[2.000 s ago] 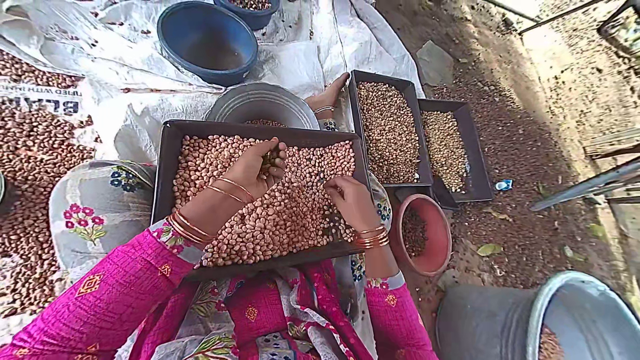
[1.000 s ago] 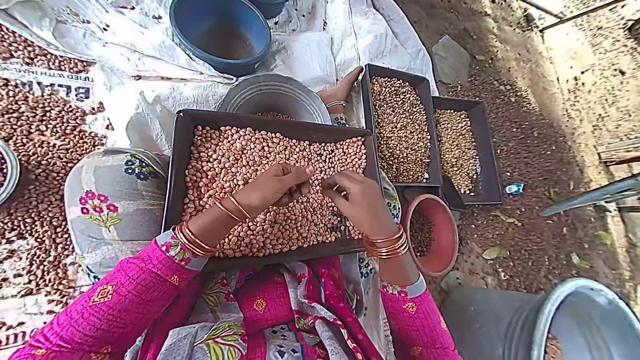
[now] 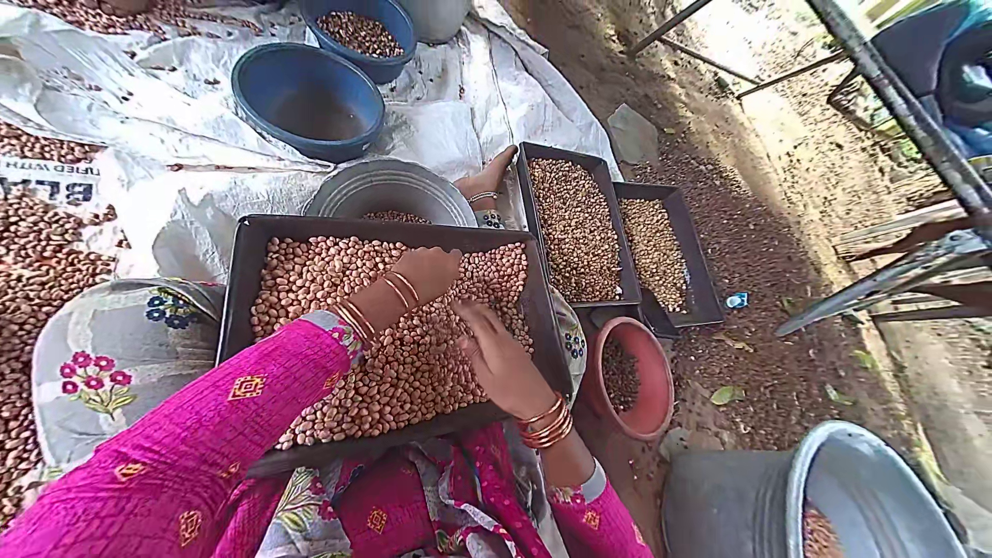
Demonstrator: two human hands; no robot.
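Note:
A dark rectangular tray (image 3: 229, 310) rests across my lap, filled with pinkish-brown nuts or seeds (image 3: 372, 387). My left hand (image 3: 428, 273) is over the upper middle of the tray, its fingers curled and turned away, so whether it holds a nut is hidden. Just below and to the right, my right hand (image 3: 504, 364) is over the nuts with its fingers extended and apart, and nothing shows in it. Both wrists wear bangles.
Right of the tray stand two dark trays of smaller tan pieces (image 3: 577, 225) (image 3: 655, 248), a reddish pot (image 3: 659, 380) and a large metal vessel (image 3: 721, 496). Beyond it are a grey basin (image 3: 333, 194) and blue tubs (image 3: 256, 85) (image 3: 407, 54). More nuts (image 3: 46, 256) lie left.
My hands were close together over the tray a second ago, fingertips nearly meeting. Now the left hand is farther up the tray and turned over, and the right hand's fingers have spread.

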